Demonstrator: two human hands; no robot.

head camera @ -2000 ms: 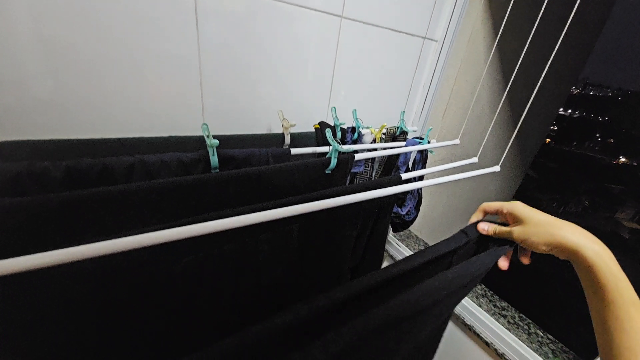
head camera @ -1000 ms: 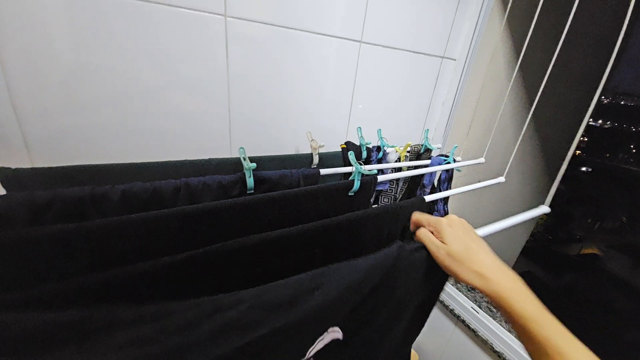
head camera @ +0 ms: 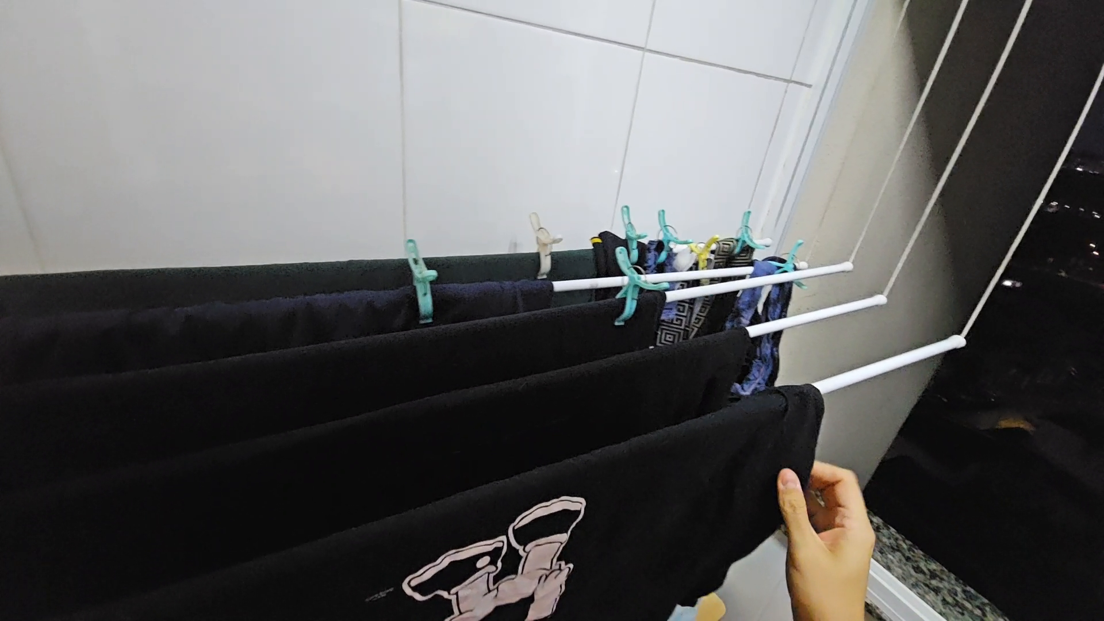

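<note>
My right hand [head camera: 826,526] pinches the right edge of a black printed garment [head camera: 655,483] between thumb and fingers. The garment hangs folded over the nearest white rod [head camera: 893,364], whose right end sticks out bare; a pale pink figure is printed on its front. Behind it, more dark garments [head camera: 517,397] lie over parallel rods. A teal clothespin [head camera: 421,280] grips the navy cloth [head camera: 483,299], and another teal clothespin [head camera: 630,285] sits at the end of a black garment. My left hand is out of view.
Small patterned garments [head camera: 681,319] hang at the far end under several clothespins. White cords [head camera: 1005,203] rise from the rod ends. A white tiled wall [head camera: 517,129] stands behind, and a granite sill [head camera: 931,561] borders the dark opening at right.
Two seconds ago my right hand held the black garment out in front of the bare nearest rod. The garment now lies over that rod, and the hand is lower on its right edge.
</note>
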